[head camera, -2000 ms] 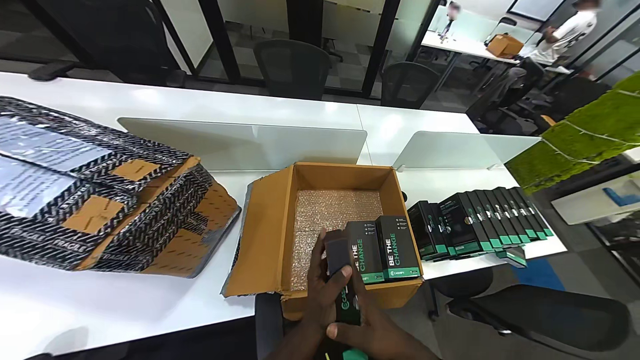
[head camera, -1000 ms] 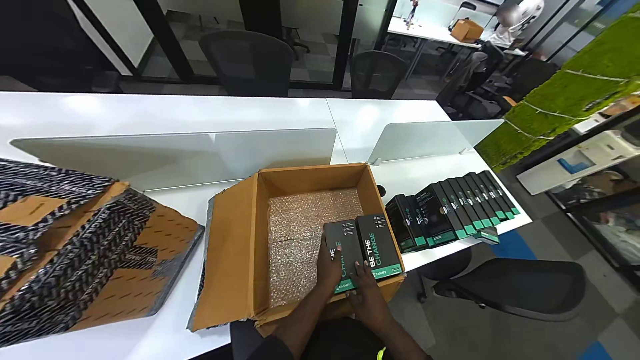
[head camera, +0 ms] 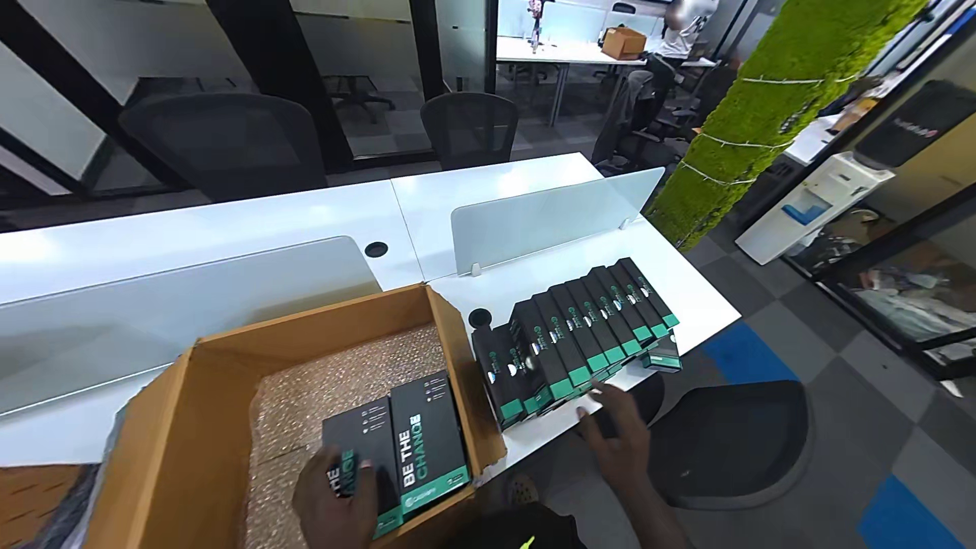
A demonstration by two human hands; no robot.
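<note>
My left hand (head camera: 335, 499) rests on a black-and-green product box (head camera: 366, 435) inside an open cardboard carton (head camera: 164, 427); whether it grips the box is unclear. A second such box (head camera: 428, 435) lies beside it, against the carton's right wall. Bubble wrap (head camera: 343, 366) covers the carton's bottom. My right hand (head camera: 618, 435), fingers apart and holding nothing, is at the desk's front edge, just below a leaning row of black-and-green boxes (head camera: 568, 332). One more box (head camera: 663, 354) lies under the right end of that row.
Frosted divider panels (head camera: 549, 217) run along the white desk (head camera: 473, 179). An office chair (head camera: 728, 442) stands at the lower right, another (head camera: 469, 130) behind the desk. Part of a second carton (head camera: 34, 499) shows at lower left. A person (head camera: 682, 34) is in the far background beside a desk.
My right hand has left the boxes in the carton and moved right, to the row on the desk. My left hand stays at the carton's boxes. The view has swung right.
</note>
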